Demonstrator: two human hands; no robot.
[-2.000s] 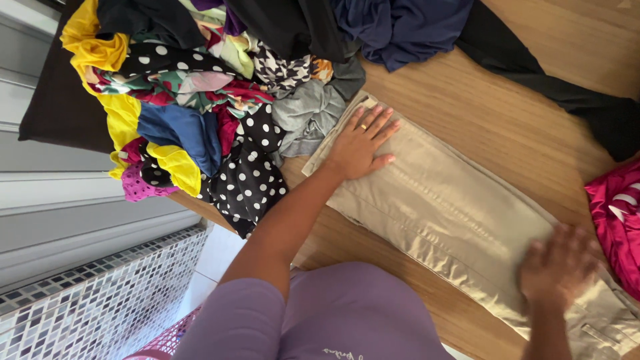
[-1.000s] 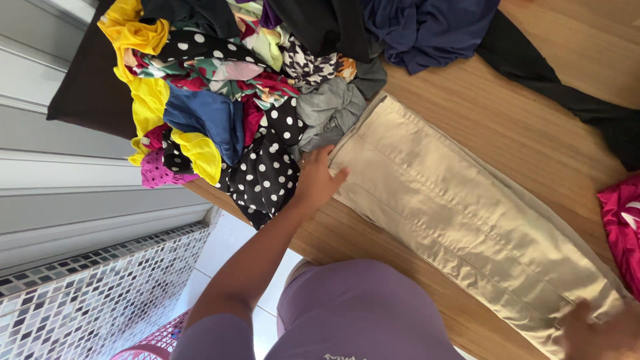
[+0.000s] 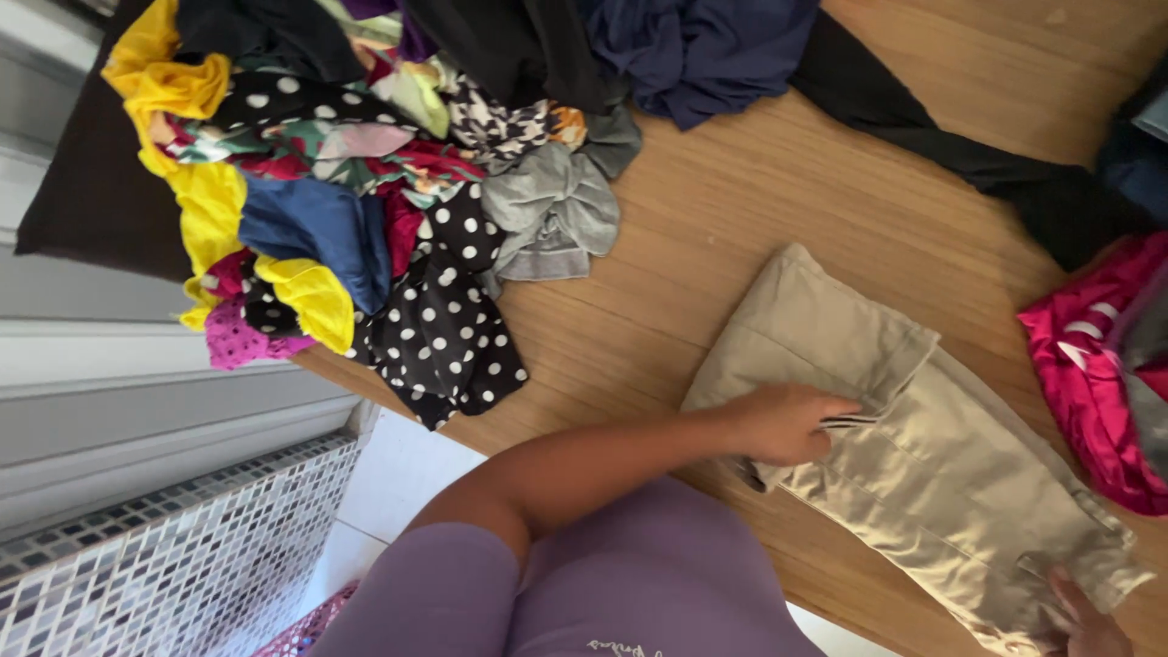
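A pair of beige trousers lies on the wooden table at the lower right, one end of its legs folded back over the rest. My left hand is on the folded-back part, its fingers at the hem edge, pinching the cloth there. At the waist end, near the bottom right corner, my right hand touches the fabric with thumb or finger on top; its other fingers are mostly hidden, so its grip is unclear.
Mixed clothes are heaped at the upper left, with a polka-dot garment over the table edge. Navy cloth, a black garment and a pink garment lie beyond the trousers. Wooden tabletop shows between heap and trousers.
The trouser legs lay stretched out toward the heap before; their end is now folded over toward the waist. My left hand has moved right with it, away from the heap.
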